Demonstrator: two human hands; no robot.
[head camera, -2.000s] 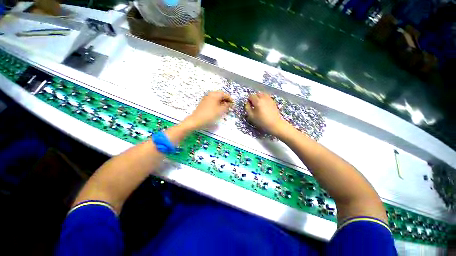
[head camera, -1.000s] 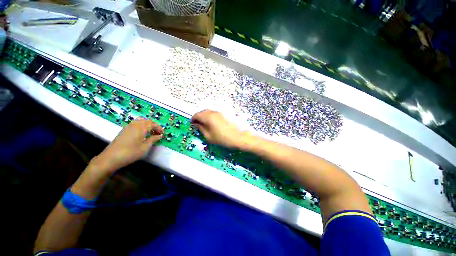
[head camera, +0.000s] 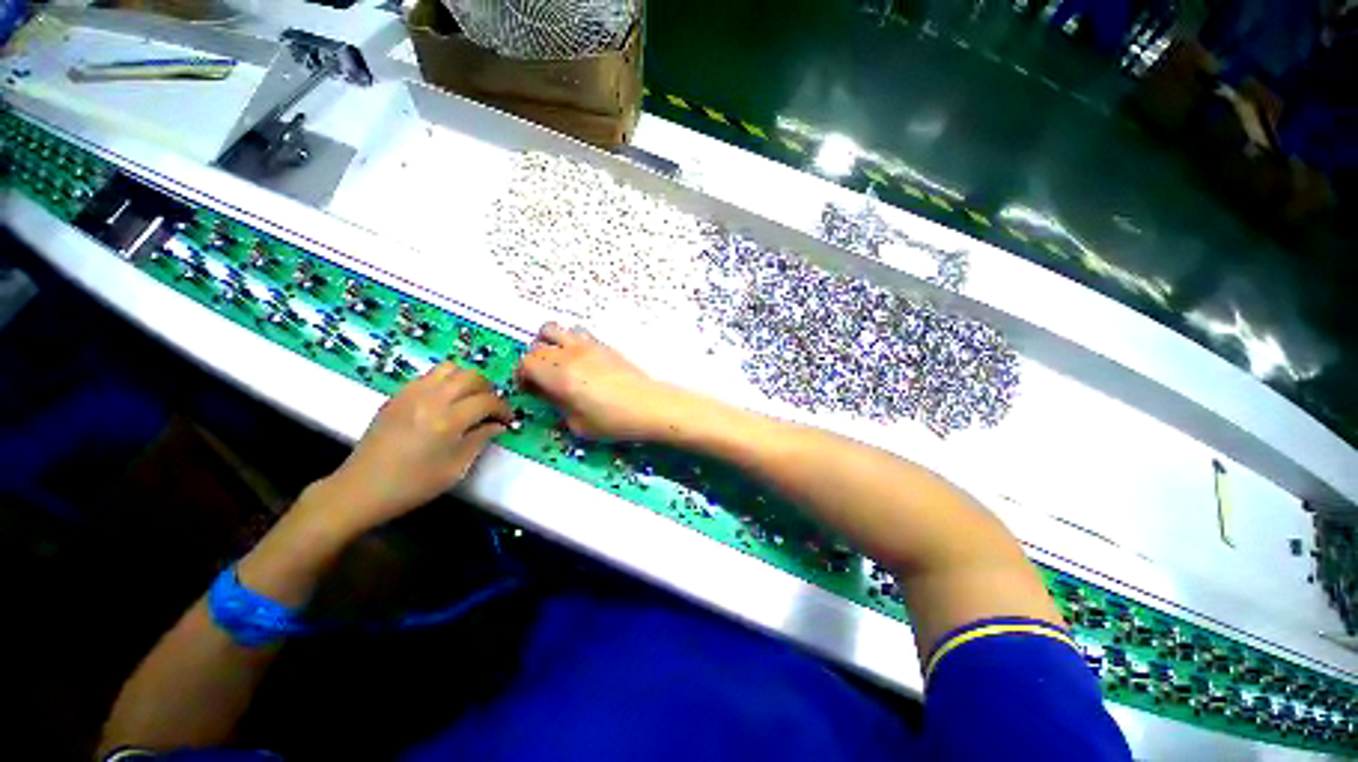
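Observation:
The green circuit board panel (head camera: 335, 320) with rows of small fitted components runs left to right in front of me. My left hand (head camera: 425, 439), with a blue wrist strap (head camera: 250, 607), is over the board's near edge, its fingertips bent down at the components. My right hand (head camera: 588, 390) is just right of it, over the board's far edge, fingers curled down onto the board. The fingertips are close together but apart. Any small part between them is too small to make out. Beyond lie a pale heap of cream components (head camera: 588, 238) and a darker heap of silvery components (head camera: 879, 340).
The white tray's grey back edge (head camera: 1072, 365) runs behind the heaps. A bag of silvery parts (head camera: 894, 246) lies behind it. A metal bracket (head camera: 276, 142) stands at left, a cardboard box (head camera: 529, 87) under a fan (head camera: 544, 23). A thin yellow-green strip (head camera: 1223, 502) and dark components (head camera: 1330, 558) lie right.
Both hands have come from the heaps back to the board. Over the last second my right hand has moved left along the board, and my left hand slightly right. The board has shifted slightly right.

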